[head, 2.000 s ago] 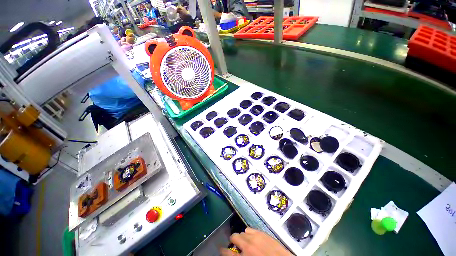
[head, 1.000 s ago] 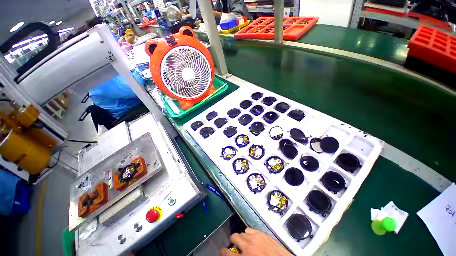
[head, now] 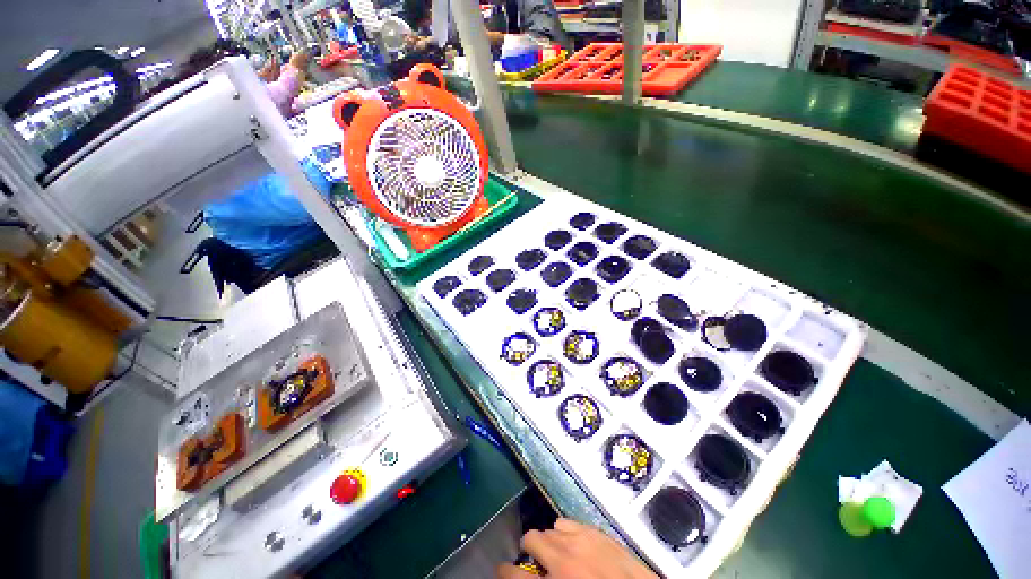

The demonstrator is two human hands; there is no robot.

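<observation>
My right hand point(head: 585, 552) is at the bottom edge, partly cut off, beside the near corner of the white blister tray point(head: 823, 328). Its thumb and fingers close around a small yellow-patched part point(head: 527, 562), mostly hidden, perhaps a circuit board. My left hand is not in view. The tray holds glossy black round housings point(head: 676, 516) and several round circuit boards point(head: 627, 457) with yellow and white patches. A pale disc point(head: 717, 331) leans beside a black one near the right side. Another pale disc point(head: 626, 303) lies near the tray's middle.
At left, the bench machine carries two orange-brown fixtures point(head: 211, 450), the right one point(head: 296, 391) holding a round part, and a red button point(head: 346, 487). Behind the tray, an orange fan point(head: 427, 170) stands in a green basket point(head: 501, 204). A green bottle point(head: 877, 512) and paper note point(head: 1001, 489) lie right.
The camera view has shifted very slightly. My right hand stays at the tray's near corner, with only slight finger movement. The tray's contents look the same.
</observation>
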